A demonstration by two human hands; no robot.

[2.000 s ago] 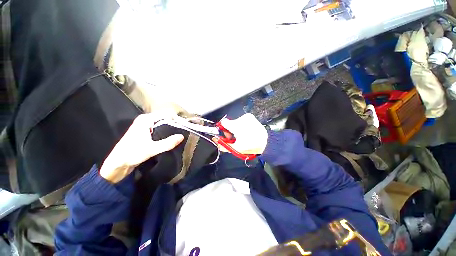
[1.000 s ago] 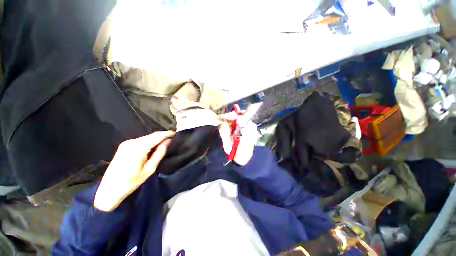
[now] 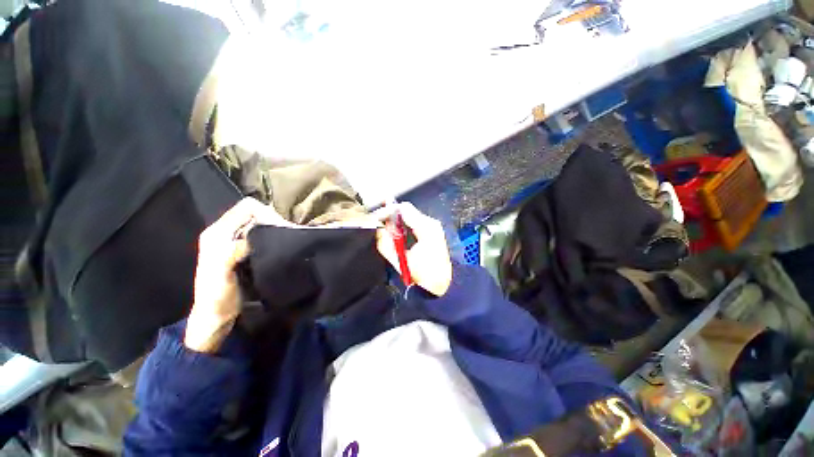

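The black garment part [image 3: 312, 268] is stretched between my hands over my lap, its upper edge nearly straight with a thin pale band along it. My left hand [image 3: 221, 259] grips its left end. My right hand [image 3: 424, 250] holds the red-handled scissors [image 3: 401, 253] and pinches the right end of the edge. The scissor blades cannot be made out. The brown-olive lining [image 3: 308, 189] lies bunched just beyond the edge. The large black garment body [image 3: 134, 232] is piled at the left.
The white machine table [image 3: 428, 107] spans the top, with small dark tools [image 3: 571, 20] on it. Below it, at right, are a dark cloth pile [image 3: 589, 223], a red-orange crate [image 3: 734, 201], a blue crate and more cloth and bags.
The scissors were opened out along the edge, then turned upright in my right hand. Both hands now hold the black part flatter and wider. The view has shifted slightly.
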